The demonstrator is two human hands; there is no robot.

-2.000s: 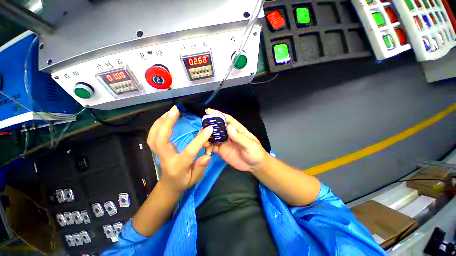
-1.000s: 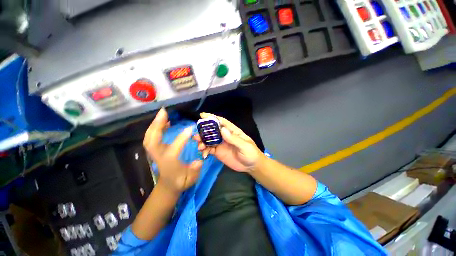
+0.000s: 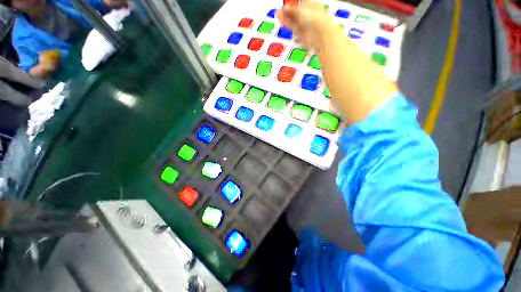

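Observation:
My right hand (image 3: 305, 23) is blurred and reaches over the far part of a white tray (image 3: 394, 71) with rows of red, green and blue glowing watches. Its fingertips are near some watches; whether it holds one cannot be told. A second white tray (image 3: 329, 162) with glowing watches lies nearer. Closest is a black tray (image 3: 251, 254) with square pockets; several hold glowing watches (image 3: 231, 191), and others on its right side are empty. My left hand is out of the picture.
The silver-white press (image 3: 148, 245) is at the lower left, with metal posts (image 3: 180, 43) rising above. White crumpled material (image 3: 45, 108) lies on the green bench (image 3: 123, 131). Another person's hand (image 3: 47, 64) and blue sleeve show at top left.
The view has swung right, from the press panel to the trays. My right hand has moved from my lap out over the far white tray. My left hand and the held watch have left view.

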